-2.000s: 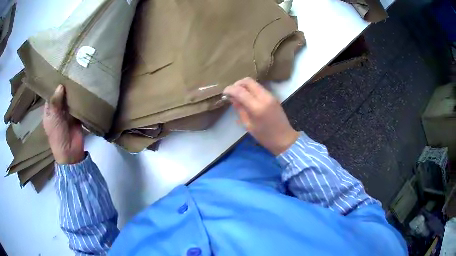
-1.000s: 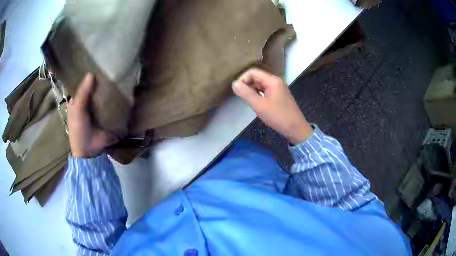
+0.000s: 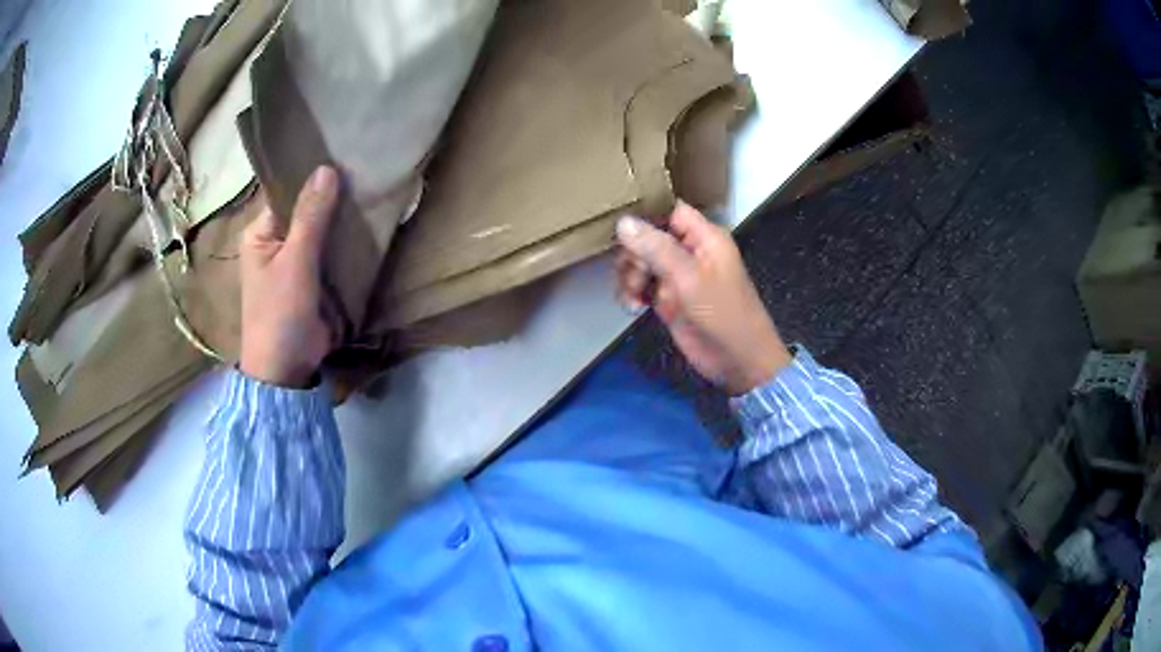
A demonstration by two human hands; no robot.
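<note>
A stack of brown cut panels (image 3: 522,140) lies on the white table, with curved raw edges at its right. My left hand (image 3: 290,280) holds folded-back panels whose pale wrong side (image 3: 369,89) shows, thumb on top and fingers hidden beneath. My right hand (image 3: 688,280) is at the stack's lower right edge, thumb and forefinger closed at the cloth's edge; whether it grips a layer is hard to tell. A tied bundle of brown panels (image 3: 115,395) lies at the left, with off-white tie strips (image 3: 163,191) on it.
The white table's edge (image 3: 840,127) runs diagonally down to my blue garment. More brown cloth (image 3: 936,15) lies at the table's far corner. On the dark speckled floor at the right stand a cardboard box (image 3: 1123,274) and a grey plastic crate (image 3: 1110,382).
My left hand has moved right with the folded-back panels, uncovering more of the tied bundle and its strips. My right hand has moved slightly right and is at the stack's edge again.
</note>
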